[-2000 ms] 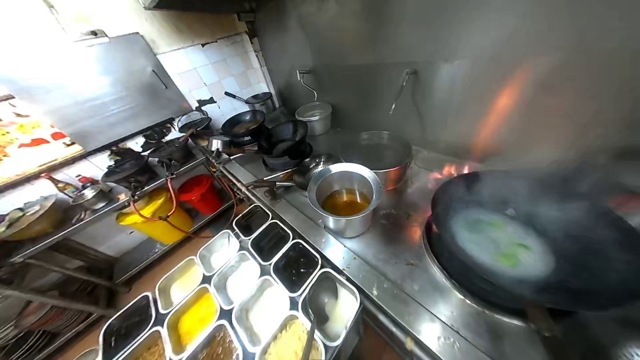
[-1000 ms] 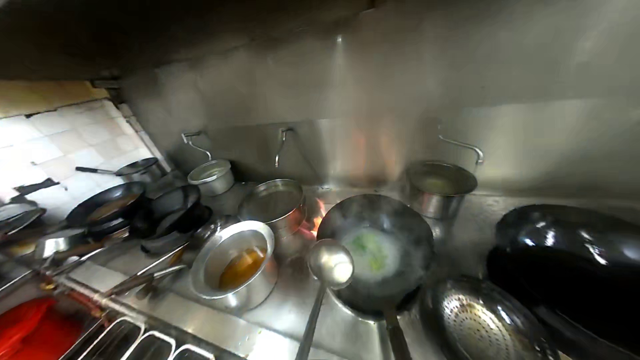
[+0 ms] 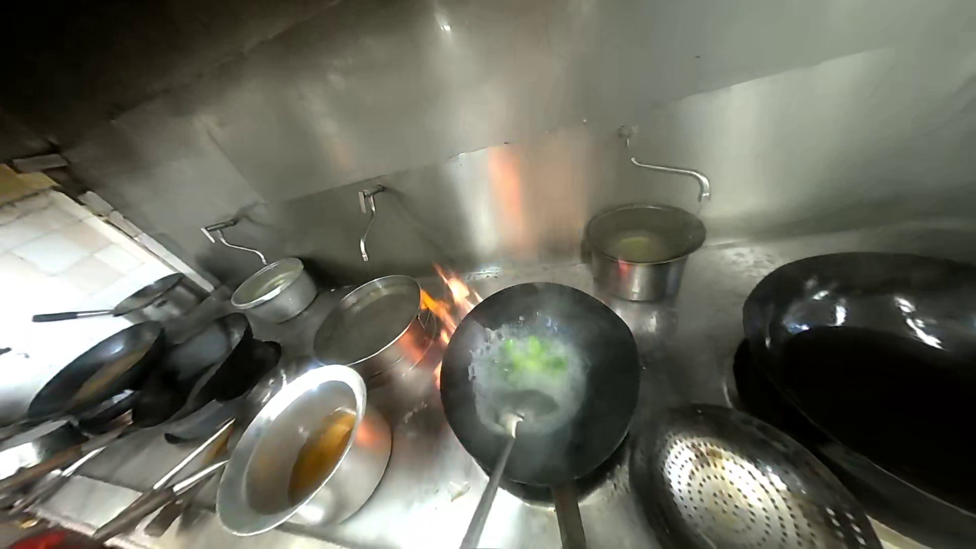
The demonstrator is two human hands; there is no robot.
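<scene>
Neither of my hands shows in the head view. A black wok (image 3: 610, 381) stands on the burner, with pale bubbling liquid and green pieces (image 3: 534, 357) in it. Its handle (image 3: 568, 518) runs down past the lower edge. The bowl of a metal ladle (image 3: 497, 480) dips into the liquid, and its shaft also leaves the view at the bottom; what holds either one is hidden. Flames (image 3: 450, 297) rise at the wok's left rim. Left of the wok is a metal pot (image 3: 374, 450) with amber liquid (image 3: 324, 454).
A perforated metal strainer (image 3: 732, 488) lies right of the wok, beside a large black wok (image 3: 862, 305). Behind stand a water pot (image 3: 640, 271), a wide pan (image 3: 374, 320) and a smaller pot (image 3: 293, 293) near wall faucets (image 3: 679, 169). Several pans (image 3: 99, 374) crowd the left.
The view has swung right from the food containers. The ladle, above the wok's near left rim one second ago, is now down in the liquid.
</scene>
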